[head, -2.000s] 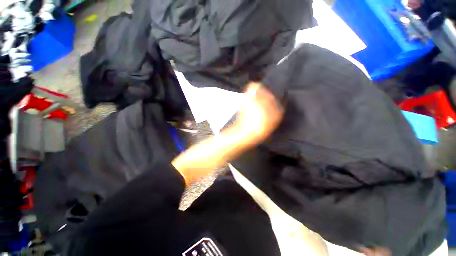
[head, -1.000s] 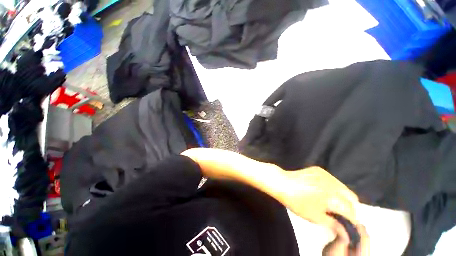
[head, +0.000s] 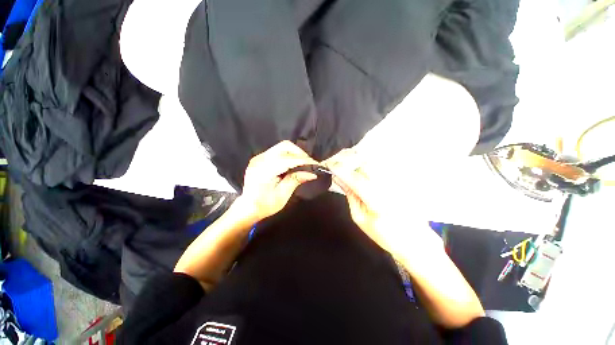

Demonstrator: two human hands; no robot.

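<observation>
A dark grey garment lies over the white pressing board, its near end gathered at the board's front edge. My left hand and my right hand meet at that end and pinch the garment's edge between the fingertips, with a small dark fold between them. The exact detail held is too small to tell. A steam iron with an orange-tan handle rests at the right of the board, not touched by either hand.
A crumpled pile of dark garments lies at the left and hangs down. Yellow-handled snips and a small grey metal box lie on a dark surface at lower right. A blue crate stands on the floor at lower left.
The view has swung to the right, bringing in the iron. Both hands now meet at the garment's near edge, and the garment lies in front of me instead of to the right.
</observation>
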